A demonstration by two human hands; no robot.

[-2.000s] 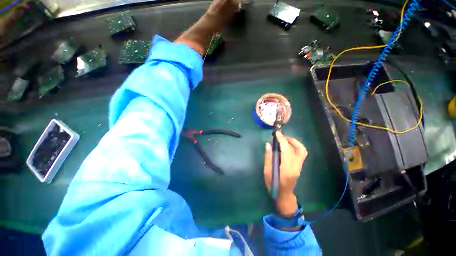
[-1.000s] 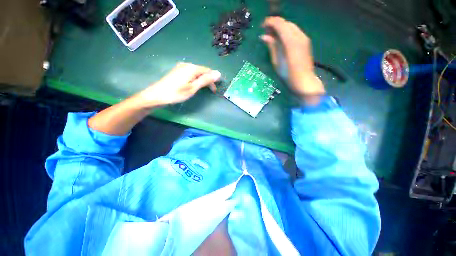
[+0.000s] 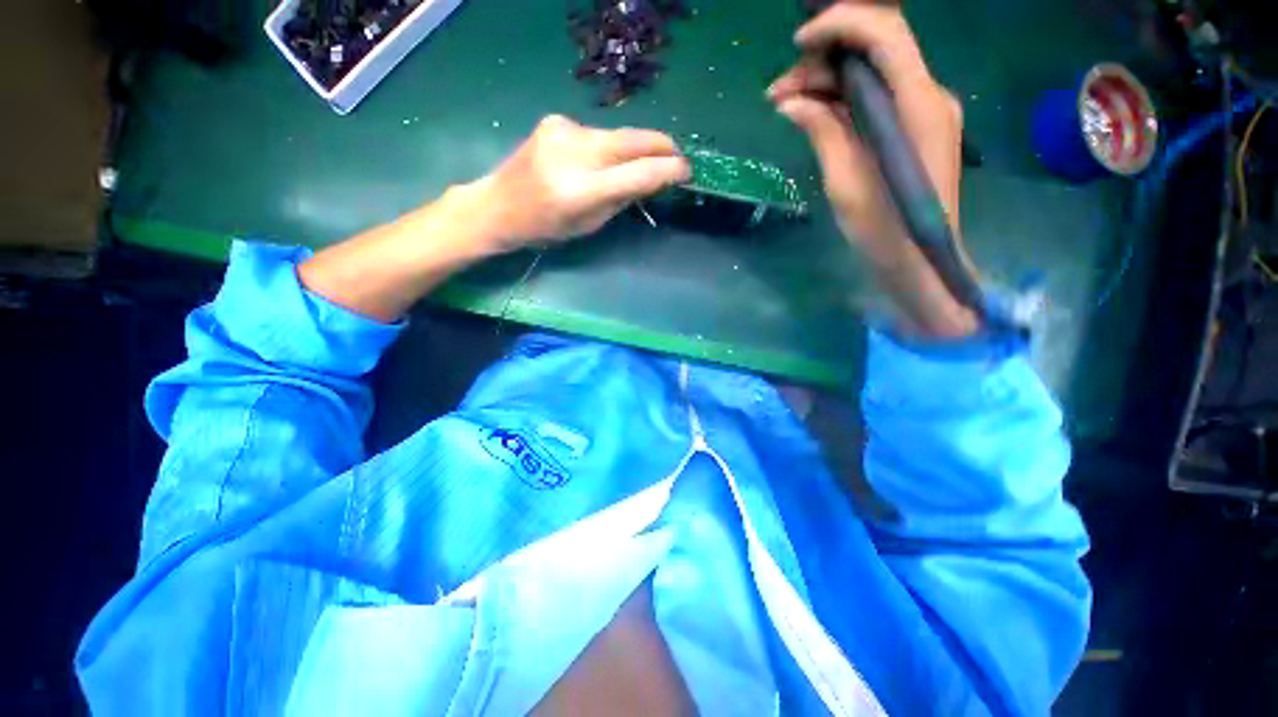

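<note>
My left hand [image 3: 575, 182] pinches the left edge of the green circuit board [image 3: 739, 174] and holds it tilted above the mat, its near edge raised. A thin silvery strand [image 3: 645, 214] shows just below my left fingers. My right hand [image 3: 897, 154] is to the right of the board, wrapped around the dark handle of the soldering iron [image 3: 897, 161], which runs back over the wrist. The iron's tip is not clear to see. My right hand is somewhat blurred. The iron and board look apart.
A heap of small black components [image 3: 618, 45] lies beyond the board. A white tray [image 3: 341, 101] of dark parts is at the upper left. The blue-sided round cup [image 3: 1076, 129] stands at the right. A black crate [image 3: 1208, 378] and blue cord are at the far right.
The view has swung down from the far boards. The circuit board lay flat on the mat; now my left hand has taken hold of it and tilted it. My right hand has moved slightly right.
</note>
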